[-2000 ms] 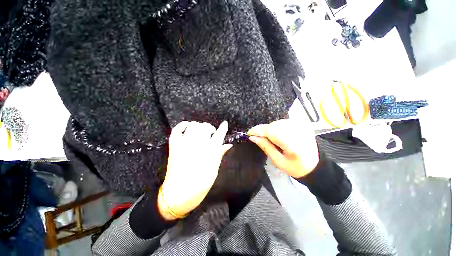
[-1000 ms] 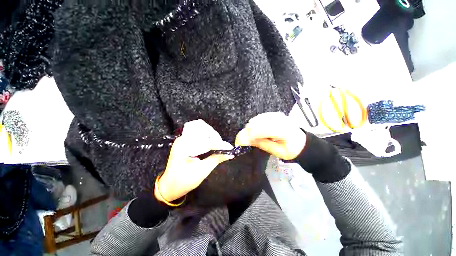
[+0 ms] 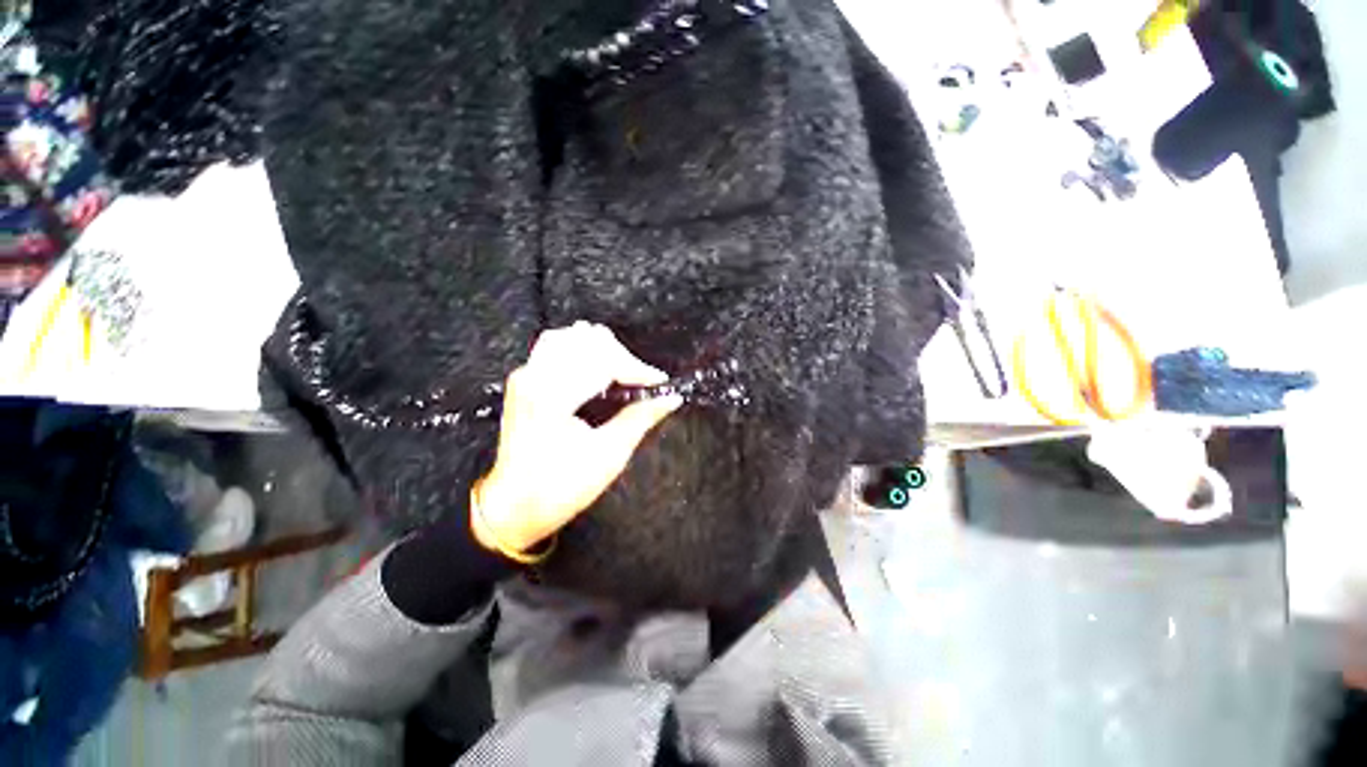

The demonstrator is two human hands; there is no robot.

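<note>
The charcoal nubby jacket [image 3: 690, 270] lies over the table edge and my lap, its patch pocket towards the top. Flecked braid trim [image 3: 405, 415] runs along its lower edge. My left hand [image 3: 570, 435] pinches the trimmed edge between thumb and fingers, near the middle of the view. The braid shows just right of the fingertips. A blurred skin-toned patch at the right rim seems to be my right hand [image 3: 1345, 653], cut off by the edge; its fingers cannot be made out. No needle or thread is visible.
Right of the jacket on the white table lie dark snips [image 3: 978, 342], orange-handled scissors [image 3: 1082, 360], a blue patterned cloth [image 3: 1232, 384] and dark round pieces [image 3: 1106, 162]. A black cone [image 3: 1259, 83] stands upper right. A floral cloth [image 3: 42, 165] is far left.
My right hand has left the trim and swung far right to the rim. My left hand still pinches the edge. The view has shifted, so the jacket and table things sit further right.
</note>
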